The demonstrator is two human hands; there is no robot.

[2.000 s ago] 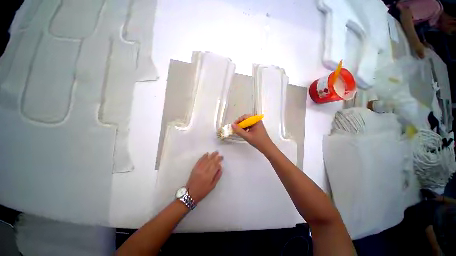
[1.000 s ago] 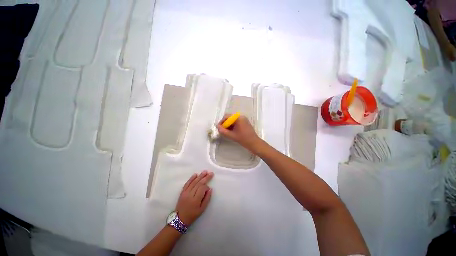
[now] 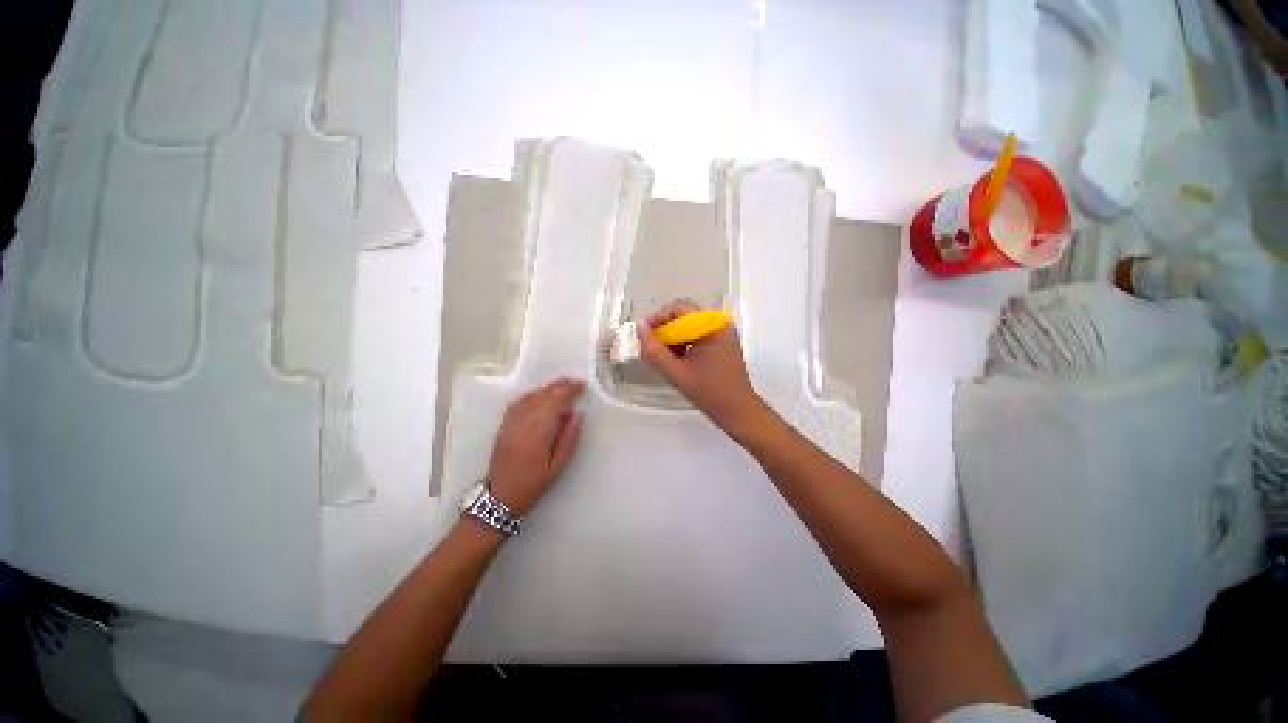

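Observation:
A white vest panel (image 3: 678, 523) lies flat on top of stacked panels, whose stepped edges show at the straps. A grey-beige backing board (image 3: 865, 304) shows beside the straps and inside the neckline. My right hand (image 3: 704, 370) holds the glue brush (image 3: 692, 328) by its yellow handle. The pale bristles touch or hover at the neckline's left edge, near the left strap's base; contact is hard to tell. My left hand (image 3: 534, 441), with a wristwatch, lies on the panel left of the neckline and holds nothing.
A red glue pot (image 3: 993, 223) with a yellow-handled tool upright in it stands right of the board. Panels (image 3: 156, 452) overlap at left. Thick white panels (image 3: 1000, 71) lie upper right. A white pile (image 3: 1095, 494), a small brownish bottle (image 3: 1141, 276) and white cords (image 3: 1271, 424) are at right.
Since one second ago, the brush has moved slightly down along the neckline's left edge. My left hand has moved up to beside the neckline. The view has also shifted.

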